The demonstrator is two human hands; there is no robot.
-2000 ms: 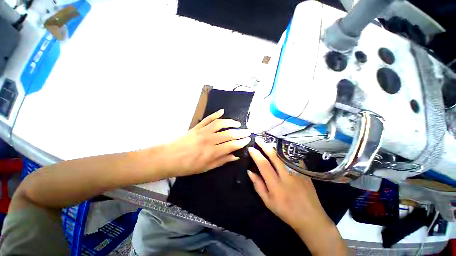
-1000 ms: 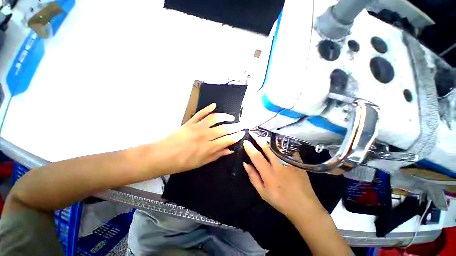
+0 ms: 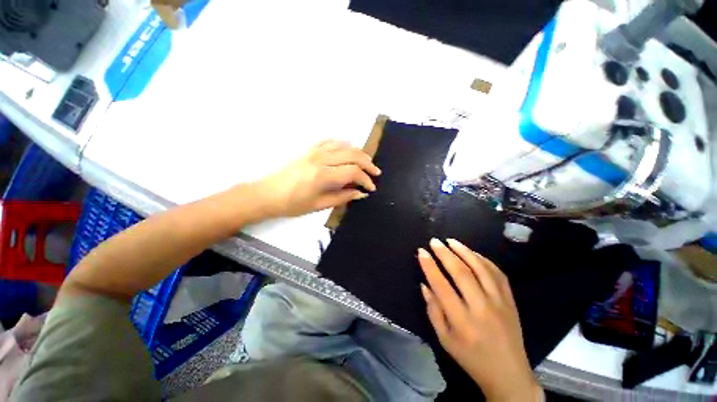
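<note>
The black fabric piece (image 3: 385, 243) lies flat on the white machine table, runs under the needle area (image 3: 450, 187) and hangs over the table's front edge. My left hand (image 3: 334, 179) rests at the fabric's left edge, with fingertips on the cloth beside the brown strip (image 3: 377, 135). My right hand (image 3: 470, 302) lies on the fabric below the needle area, fingers slightly spread and palm down. Neither hand grips the cloth. The white sewing machine head (image 3: 582, 118) stands at the right.
Another black panel (image 3: 472, 23) lies at the back. A smartphone (image 3: 621, 306) and a small black item (image 3: 656, 361) lie at the right. A blue basket (image 3: 189, 314) and a red one (image 3: 35, 239) stand below left. A small brown patch (image 3: 481, 85) is left of the machine head.
The view has shifted, so the machine sits further right. My hands have moved apart: the left away from the needle to the fabric's edge, the right down toward me. More cloth near the needle is uncovered.
</note>
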